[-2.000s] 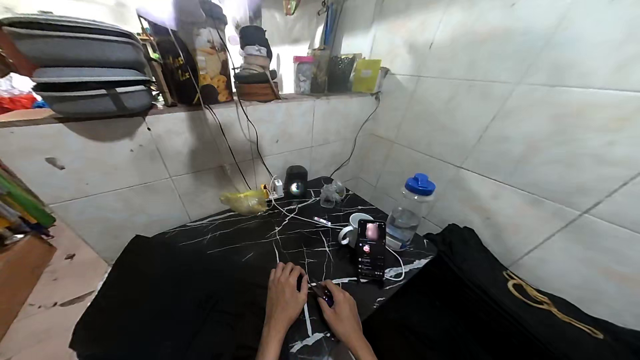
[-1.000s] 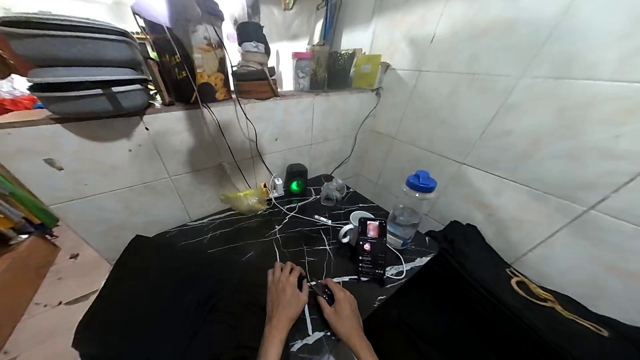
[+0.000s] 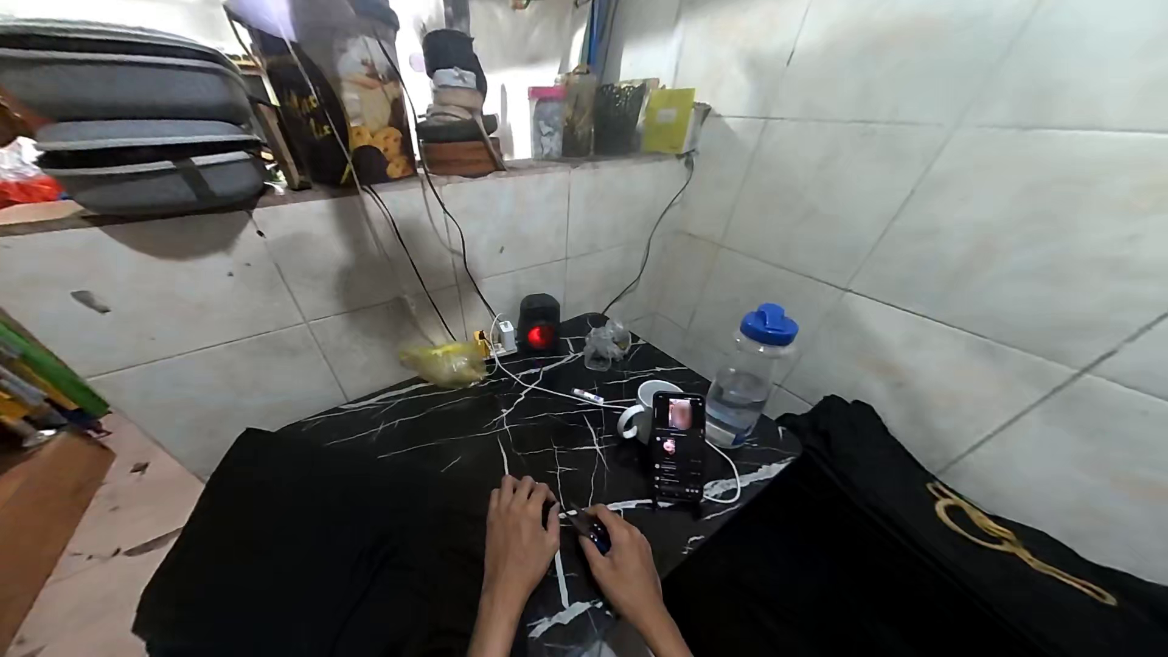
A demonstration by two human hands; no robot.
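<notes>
My right hand (image 3: 623,561) is closed around a small dark-handled cutting tool (image 3: 589,527), likely thread snips, its tip pointing up and left. My left hand (image 3: 522,536) lies palm down just left of it, fingers together, at the edge of black fabric (image 3: 365,547) spread over the marbled black table (image 3: 474,429). Whether its thumb and fingers pinch anything cannot be seen. Beyond my right hand, a phone (image 3: 679,447) with a lit screen stands upright in front of a white mug (image 3: 636,422).
A clear water bottle with a blue lid (image 3: 768,327) stands behind the phone. More black fabric with gold cord (image 3: 1013,543) lies at the right. A small black speaker (image 3: 539,324), yellow plastic bag (image 3: 447,363), clear plastic bag (image 3: 607,345) and white cable (image 3: 547,392) occupy the table's rear.
The light on the small black speaker has turned from whitish to green to red. Both hands have stayed in nearly the same place.
</notes>
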